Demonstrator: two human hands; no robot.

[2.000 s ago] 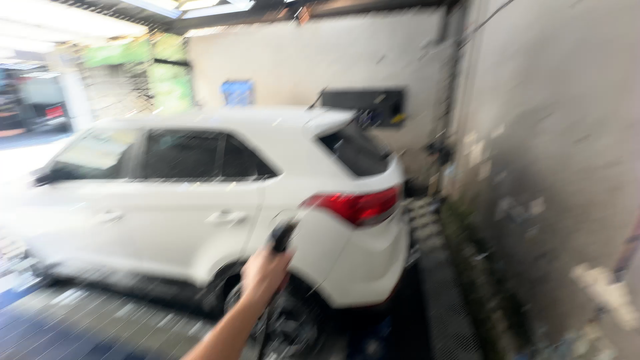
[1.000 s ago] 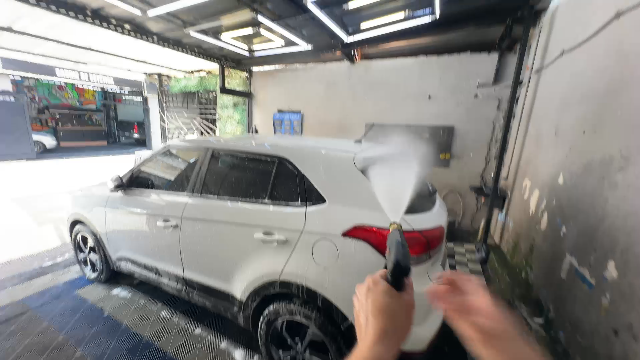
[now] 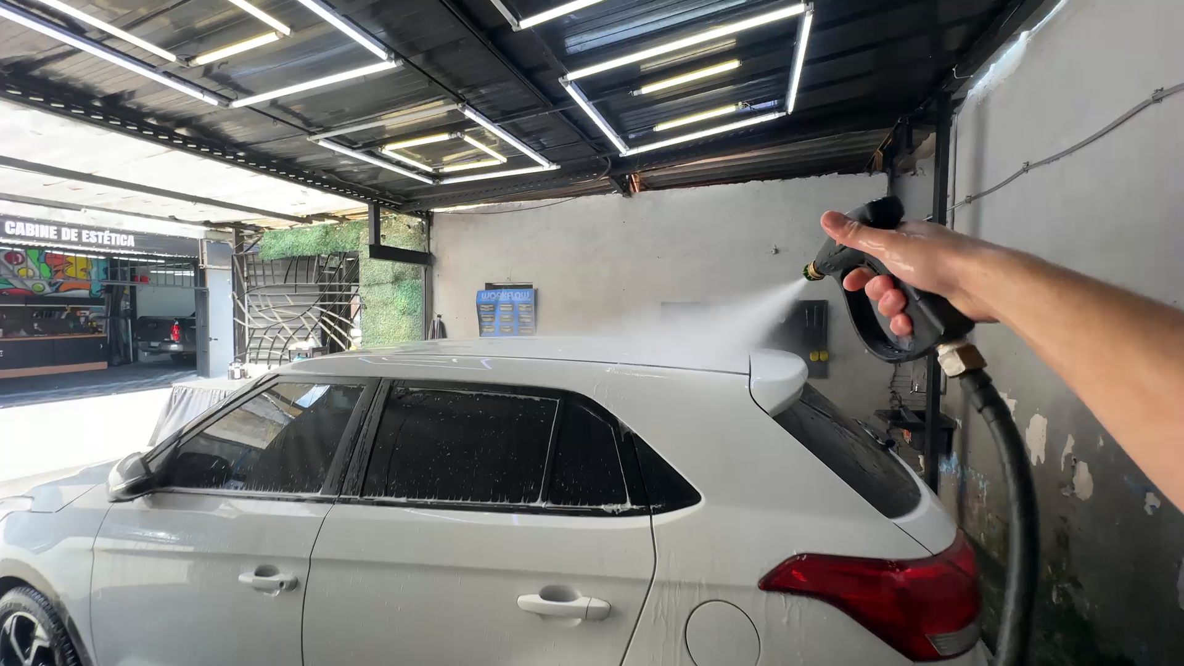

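Observation:
My right hand [image 3: 911, 268] reaches in from the right edge, closed around the grip of a black pressure-washer spray gun [image 3: 934, 324]. Its fingers pass through the trigger guard and the thumb lies along the upper body. From the brass-coloured nozzle, a fan of water [image 3: 740, 314] sprays down and left onto the roof of a white car [image 3: 592, 356]. A black hose [image 3: 1017, 490] hangs from the gun's metal fitting beside the rear of the car. Water beads and streaks show on the side windows and body panels. My left hand is out of view.
A grey wall [image 3: 1082, 388] with peeling paint stands on the right. Behind the car hang a blue poster [image 3: 506, 312] and a dark panel [image 3: 814, 338]. Lit tubes [image 3: 684, 42] cross the ceiling. Another vehicle [image 3: 166, 335] is far left.
The spray gun has passed from my left hand to my right and turned leftward. My left hand has gone out of view. The view has tilted up and closer to the car.

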